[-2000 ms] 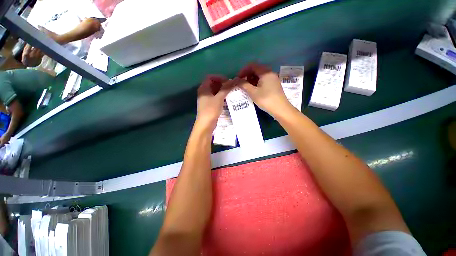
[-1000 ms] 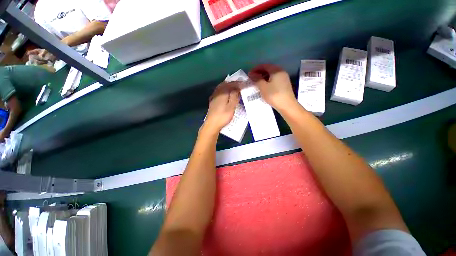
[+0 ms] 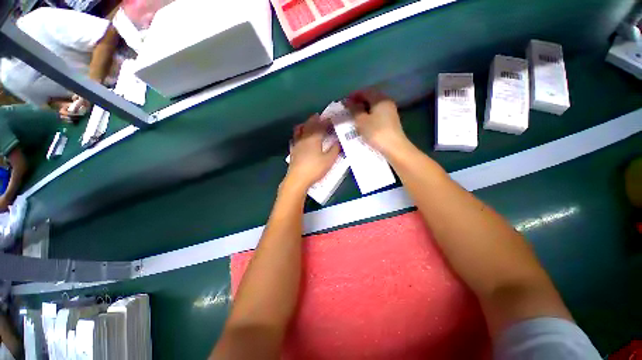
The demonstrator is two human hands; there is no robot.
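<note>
Two slim white cartons with printed text lie partly crossed on the green conveyor belt (image 3: 197,183). My right hand (image 3: 378,123) grips the far end of the right carton (image 3: 369,165), whose near end reaches the belt edge rail. My left hand (image 3: 312,153) is on the left carton (image 3: 329,184), which is tilted and partly under the fingers. The fingertips of both hands are blurred, and the cartons' far ends are partly hidden.
Three cartons (image 3: 456,112) stand apart on the belt at right. A red foam mat (image 3: 380,288) lies nearest me. A pale rail (image 3: 507,172) edges the belt. Flat cartons (image 3: 105,330) are at lower left, a grey post (image 3: 77,74) upper left. A white block (image 3: 204,49), red tray (image 3: 317,21) and people are beyond.
The three separate cartons have moved right and farther away along the belt. The two handled cartons have shifted slightly right and spread apart at their near ends. My left hand has lowered onto the left one.
</note>
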